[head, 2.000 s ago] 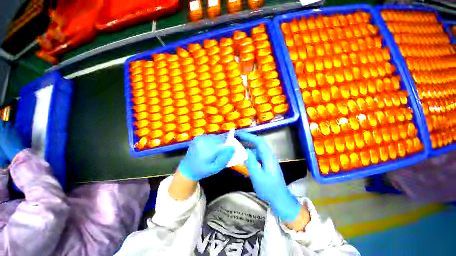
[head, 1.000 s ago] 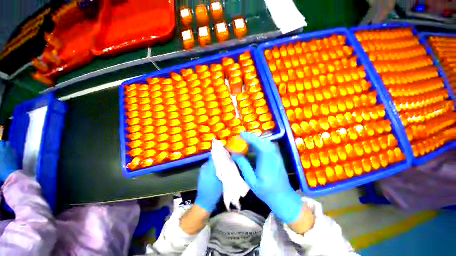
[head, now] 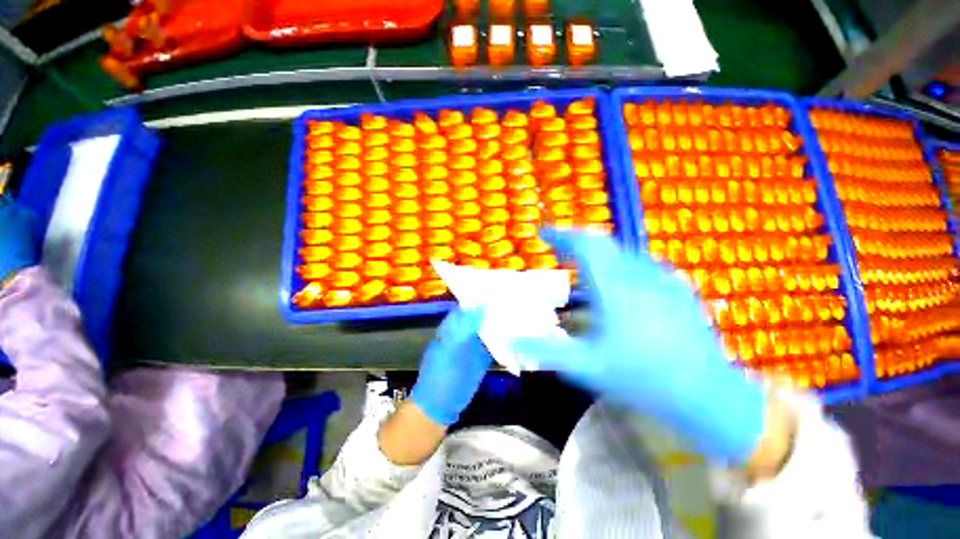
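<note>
My left hand (head: 453, 365), in a light blue glove, holds a limp white wiping cloth (head: 510, 302) at the front edge of the nearest blue tray (head: 379, 312). The tray is packed with rows of glossy orange pieces (head: 374, 200). My right hand (head: 642, 342), also gloved and slightly blurred, is raised to the right of the cloth, over the tray's front right corner. Its fingers are spread, with no piece visible between them. The cloth partly covers the tray's front rows.
More filled blue trays (head: 860, 263) stand at right. A blue bin with white liner (head: 84, 200) is at left beside a person's pink sleeve (head: 53, 347). Beyond the rail are red-orange trays (head: 342, 19), set-apart labelled pieces (head: 500, 44) and a white sheet (head: 677, 37).
The orange piece seen at my right fingers one second ago no longer shows there. My right hand has moved right and opened wider. The cloth is now spread out. The view has shifted.
</note>
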